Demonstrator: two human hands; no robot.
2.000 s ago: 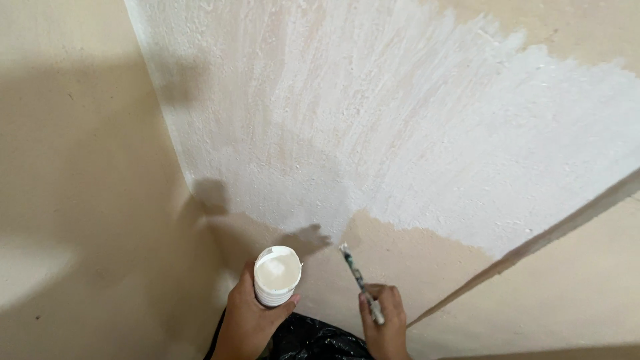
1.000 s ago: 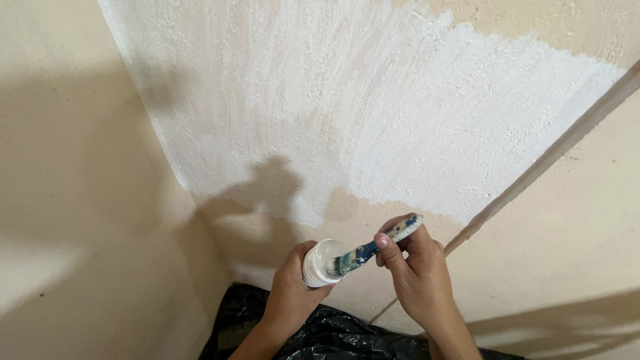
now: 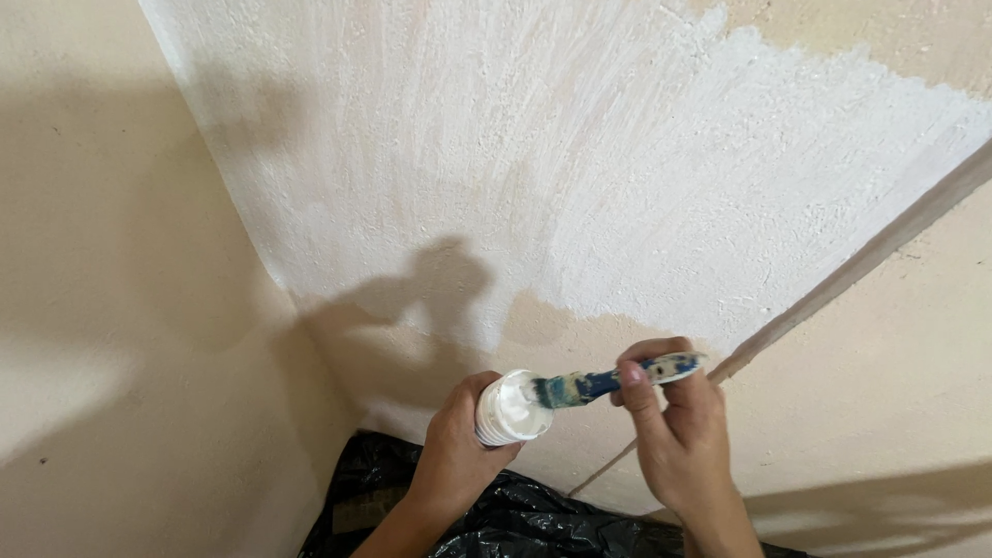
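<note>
My left hand (image 3: 459, 442) is wrapped around a small white plastic tub (image 3: 496, 415), its open top tilted toward the camera, with white paint (image 3: 521, 404) inside. Between the thumb and fingers of my right hand (image 3: 678, 418) is a paint-stained blue paintbrush (image 3: 601, 383). The brush lies nearly level, and its bristles reach over the tub's right rim to the paint. Beyond both hands, the wall bears a broad coat of white paint (image 3: 620, 194) with a ragged lower edge above bare beige wall (image 3: 581, 341).
Black plastic sheeting (image 3: 535, 515) lies below my hands. A beige wall (image 3: 101, 310) meets the painted one at a corner on the left. A brown strip (image 3: 852, 275) runs diagonally down the right side. Shadows fall across the walls.
Two seconds ago the brush pointed up toward the wall, apart from the tub. My right hand has since turned it sideways and brought its bristles to the tub.
</note>
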